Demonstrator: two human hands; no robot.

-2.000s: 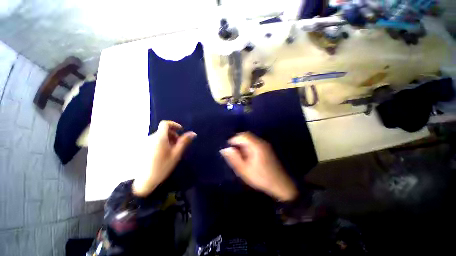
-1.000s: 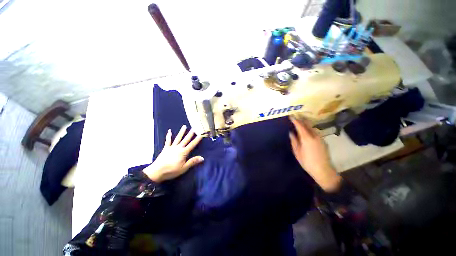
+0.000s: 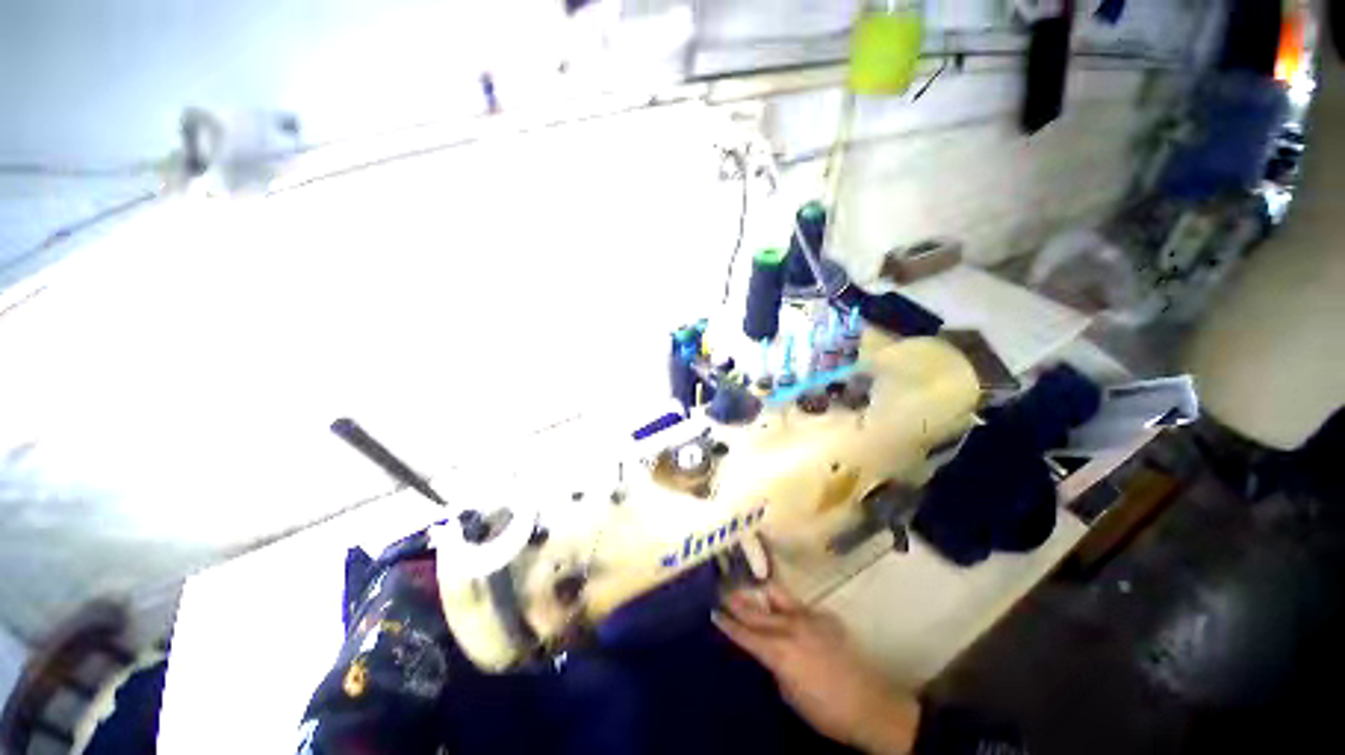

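The dark navy garment panel (image 3: 634, 686) lies under and in front of the cream sewing machine head (image 3: 708, 516), at the bottom of the view. My right hand (image 3: 804, 656) is at the head's lower edge, its fingertips at the cloth edge beside a small pale lever (image 3: 754, 556); whether they grip anything is unclear. My left hand is not visible; only its dark patterned sleeve (image 3: 391, 642) shows left of the head, which hides what is behind it. The needle area is blurred and hidden.
Thread cones (image 3: 764, 295) and light blue prongs (image 3: 819, 379) stand behind the head. A brown rod (image 3: 387, 460) slants at its left. Dark cloth (image 3: 985, 487) lies right. A wooden chair (image 3: 67, 664) is at far left. A large tan shape (image 3: 1276, 339) is at the right edge.
The view has tilted up and right, so the machine sits lower. My left hand has gone from sight beyond the head. My right hand remains near the head's lower edge.
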